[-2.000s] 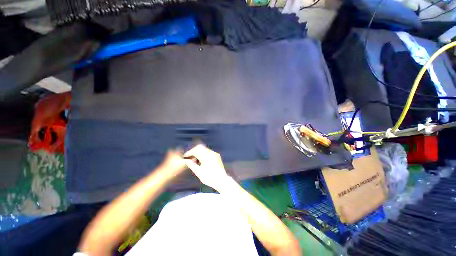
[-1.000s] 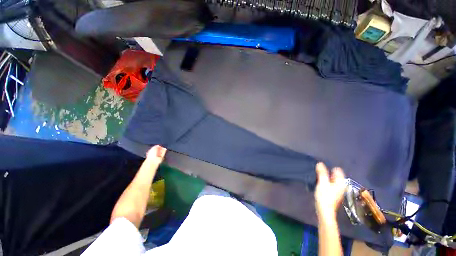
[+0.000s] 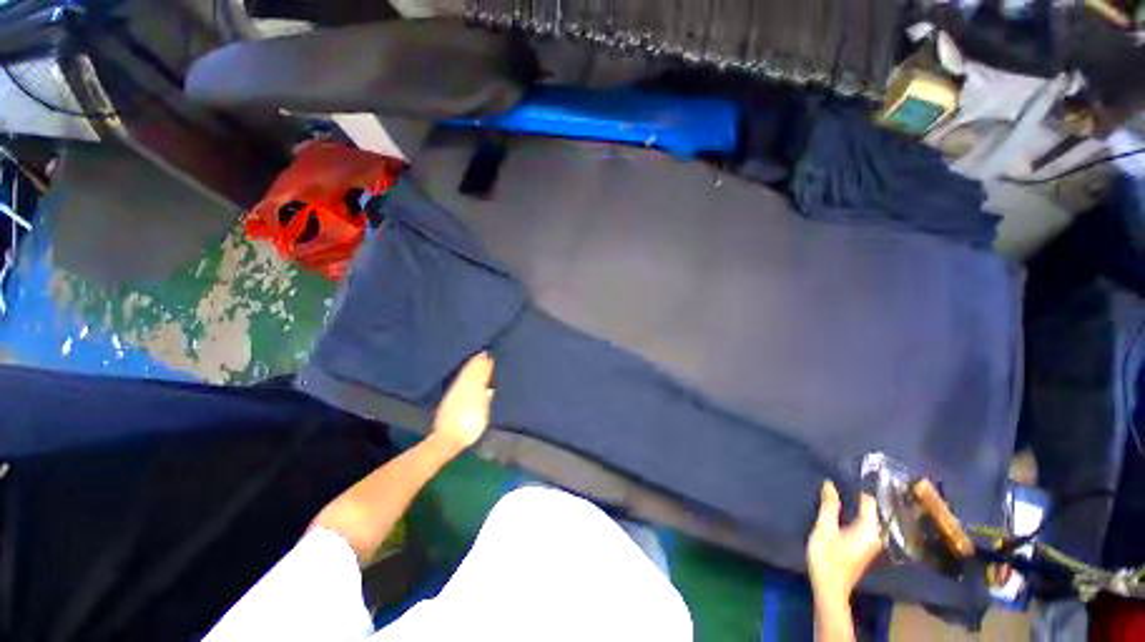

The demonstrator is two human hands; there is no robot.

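Dark bluish trousers [image 3: 628, 391] lie diagonally along the near side of the grey padded ironing table [image 3: 753, 276], wide end at the left, narrow leg end at the right. My left hand [image 3: 467, 399] rests on the near edge of the trousers, below the wide part; whether it pinches cloth is not clear. My right hand [image 3: 841, 546] is at the narrow leg end, thumb and fingers apart; contact with the cloth is unclear. The steam iron [image 3: 932, 520] with its tan-orange handle stands just right of my right hand.
A blue object [image 3: 628, 122] and a dark cloth heap [image 3: 885, 169] lie at the far edge. A padded sleeve-board arm [image 3: 358, 72] is at far left, a red-orange bag [image 3: 329, 207] on the floor. Dark cloth [image 3: 163, 502] hangs near left. Dark garments hang behind.
The trousers, earlier a straight strip, now lie diagonally. Since one second ago my left hand moved right along the near edge, and my right hand and the leg end moved nearer to me.
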